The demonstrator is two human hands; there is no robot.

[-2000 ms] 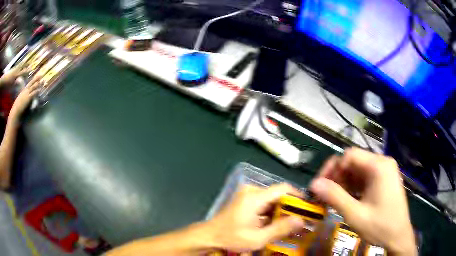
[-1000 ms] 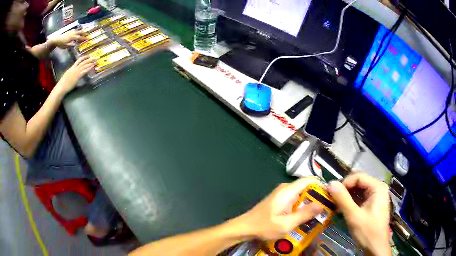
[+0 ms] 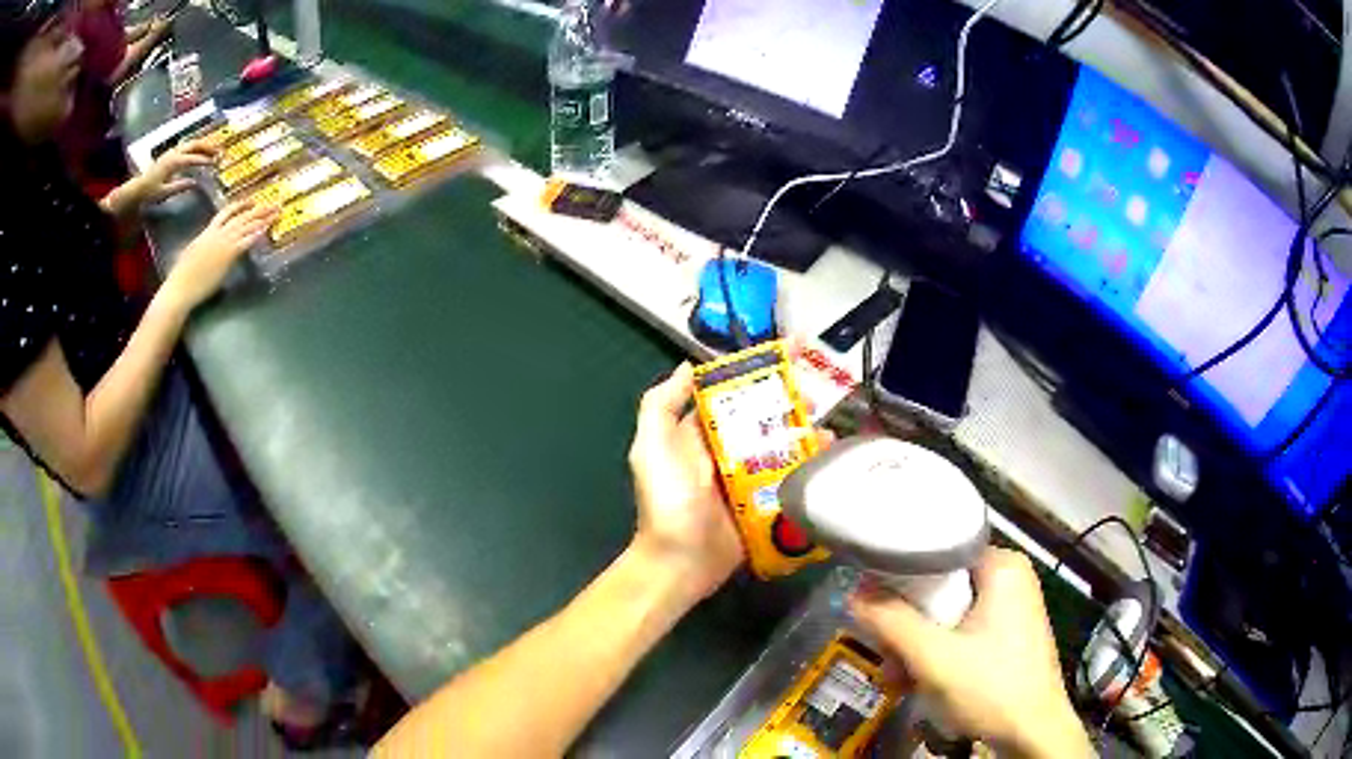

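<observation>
My left hand (image 3: 679, 482) holds a yellow handheld device (image 3: 749, 423) upright, its white label and red round spot facing me and a dark strip at its top. A thin black cable rises from the device's top end. My right hand (image 3: 986, 653) grips a white barcode scanner (image 3: 887, 504), whose head is beside the lower end of the device and partly covers it. Another yellow device (image 3: 830, 704) lies in a clear tray (image 3: 771, 660) below my hands, partly hidden by my right hand.
A white shelf holds a blue mouse-like object (image 3: 737, 297), a smartphone (image 3: 930, 349) and a water bottle (image 3: 581, 97). Lit monitors (image 3: 1186, 267) stand behind. A second scanner (image 3: 1115, 648) lies at right. At left a seated person's hands touch a tray of yellow devices (image 3: 319, 200).
My left hand has raised the device up and left, turning its label to view. My right hand has left the device's end and now holds the white scanner.
</observation>
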